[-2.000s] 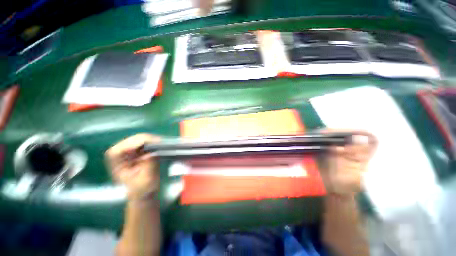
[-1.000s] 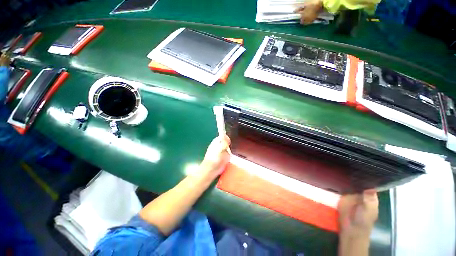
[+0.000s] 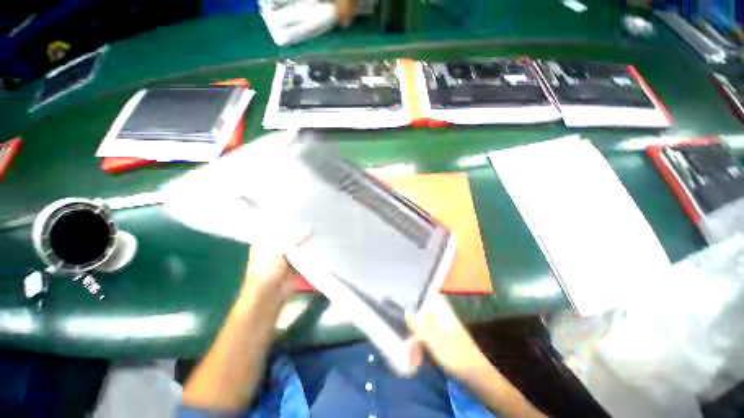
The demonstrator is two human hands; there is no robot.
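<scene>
My left hand (image 3: 273, 269) grips the lower left edge of a white protective sheet and a grey bottom cover (image 3: 371, 237). My right hand (image 3: 424, 331) grips their lower right corner. The cover's vent strip faces up. It is held tilted above a red-orange pad (image 3: 473, 233) and hides part of it. The white sheet (image 3: 224, 192) flares out to the left and also shows along the cover's lower edge. The sheet and cover are blurred; whether a whole laptop is under the cover cannot be told.
Open laptop bases (image 3: 338, 94) lie on white sheets along the back. A closed unit (image 3: 179, 113) lies back left. A round white device (image 3: 77, 237) stands left. A white sheet stack (image 3: 583, 220) and a crumpled clear bag (image 3: 677, 318) are right. Another open base (image 3: 706, 175) is far right.
The dark unit held over the pad has given way to a light grey cover with its vent strip up and a loose white sheet. My hands are closer together. The view has turned left.
</scene>
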